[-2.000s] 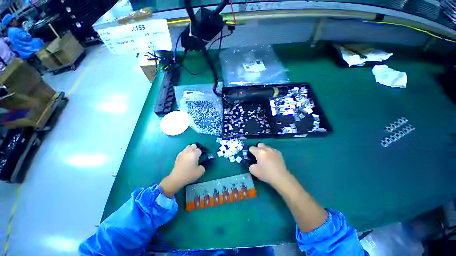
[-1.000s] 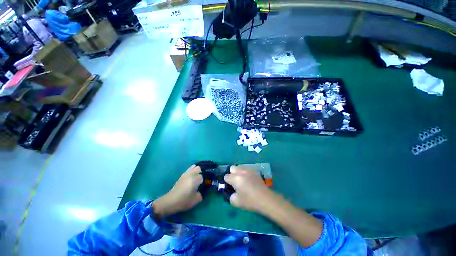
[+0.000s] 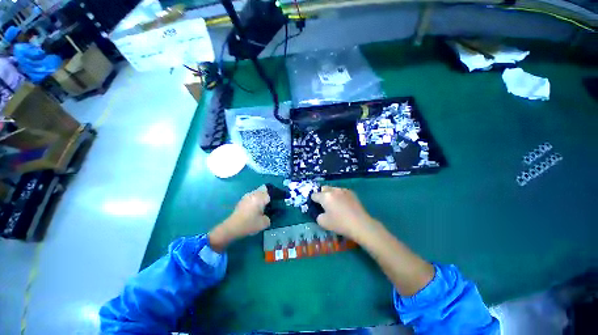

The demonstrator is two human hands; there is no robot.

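The assembly jig (image 3: 308, 241), grey on top with an orange lower edge, lies on the green bench in front of me. Bright silver-white pieces sit in its two leftmost seats; the other seats look darker. A loose pile of small silver-white pieces (image 3: 302, 194) lies just above the jig. My left hand (image 3: 252, 211), black on the fingertips, is at the pile's left side. My right hand (image 3: 338, 209) is at its right side, fingertips at the pieces. The fingertips are too dark and small to tell whether either hand holds a piece.
Behind the pile is the black divided parts tray (image 3: 400, 173) with an electric screwdriver (image 3: 328, 114) across its top. Left of it are the screw bag (image 3: 263, 148), a round white lid (image 3: 227, 160) and a dark bar (image 3: 214, 121). Two silver rows (image 3: 539, 169) lie at right.
Both hands went from the pile down to the jig's left part and are now back at the pile. The jig's two leftmost seats now show bright pieces, and the jig sits slightly further right.
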